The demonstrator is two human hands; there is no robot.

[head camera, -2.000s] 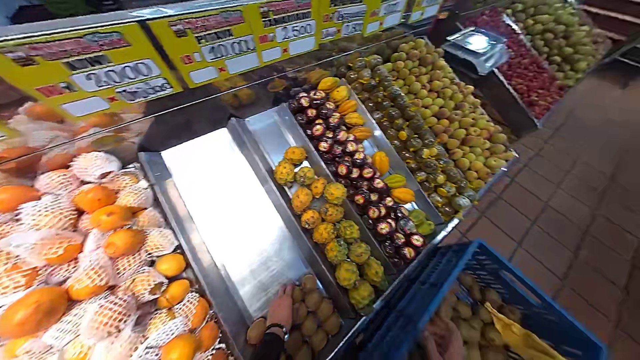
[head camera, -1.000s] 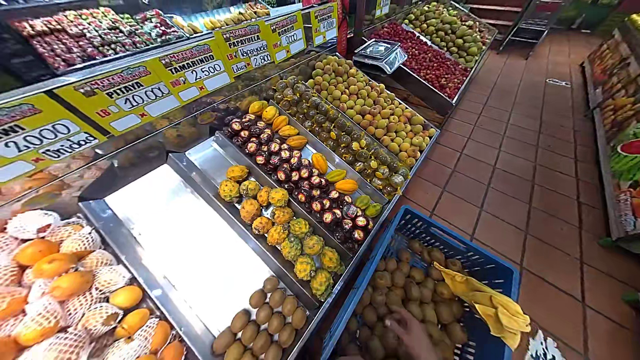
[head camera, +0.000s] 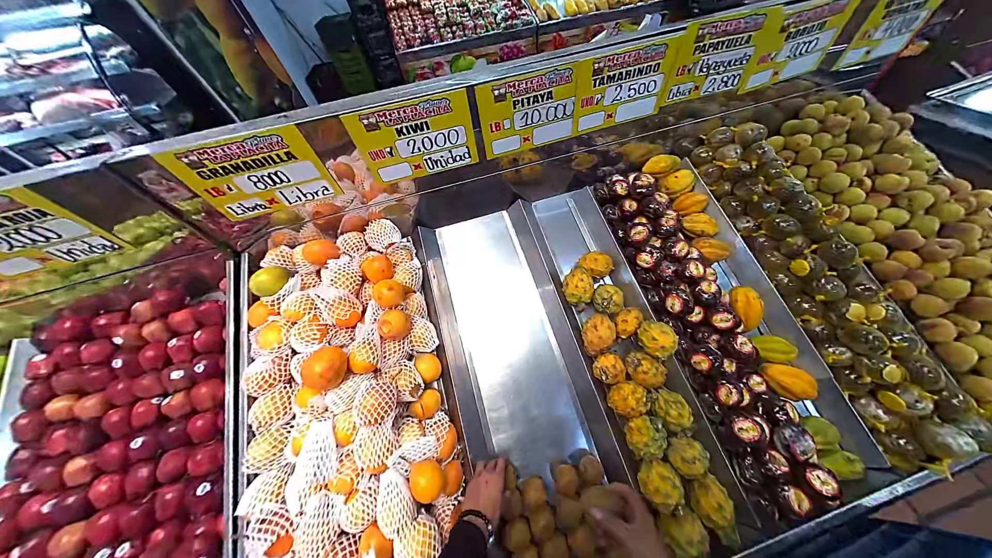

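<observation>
Brown kiwis (head camera: pixel 542 515) lie in rows at the near end of a bare metal display tray (head camera: pixel 508 349). At the left edge of these kiwis is my left hand (head camera: pixel 487 488), dark sleeve and bracelet at the wrist, its fingertips against the fruit at the tray's side. My right hand (head camera: pixel 632 527) is on the right side of the pile, closed around a kiwi (head camera: pixel 603 500); its lower part is cut off by the frame. Whether the left hand grips a kiwi cannot be told.
Netted orange fruit (head camera: pixel 376 403) and red apples (head camera: pixel 124 418) lie to the left. Yellow pitayas (head camera: pixel 647 372), dark wrapped fruit (head camera: pixel 697 310) and green-yellow fruit (head camera: pixel 891 209) fill sections to the right. Yellow price signs (head camera: pixel 418 136) line the back rail. A blue crate's edge (head camera: pixel 914 539) shows lower right.
My right hand has moved from the kiwis in the blue crate to the display tray. My left hand, out of view one second ago, is at the tray's kiwis. The view has swung left.
</observation>
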